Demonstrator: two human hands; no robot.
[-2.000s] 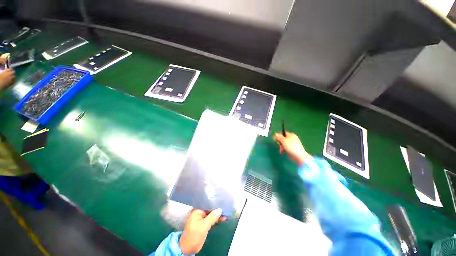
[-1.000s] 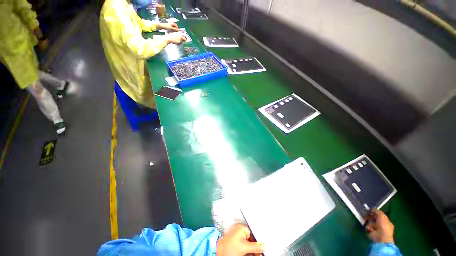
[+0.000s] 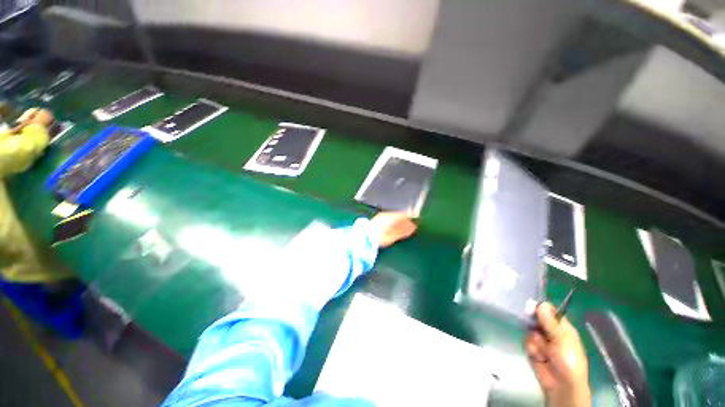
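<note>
My right hand (image 3: 556,356) grips the lower corner of a raised, glossy grey panel (image 3: 509,238). A thin black stick (image 3: 566,302) also shows in this hand, pointing up. My left hand (image 3: 393,228) is at the near edge of a plain grey panel (image 3: 397,184) on a white backing sheet on the conveyor. Its fingertips are partly hidden, and I cannot tell if they grip. A bright white sheet (image 3: 405,362) lies on the bench between my arms.
Tabbed panels on white borders (image 3: 291,149) lie along the green conveyor. A blue parts bin (image 3: 103,163) and a person's yellow sleeve (image 3: 22,149) are at the left. A dark glossy bundle (image 3: 616,354) and a pale green basket (image 3: 699,385) are at the right.
The view has swung back from the left. A glossy panel was in my left hand; one is now in my right. My left hand has reached forward to the conveyor.
</note>
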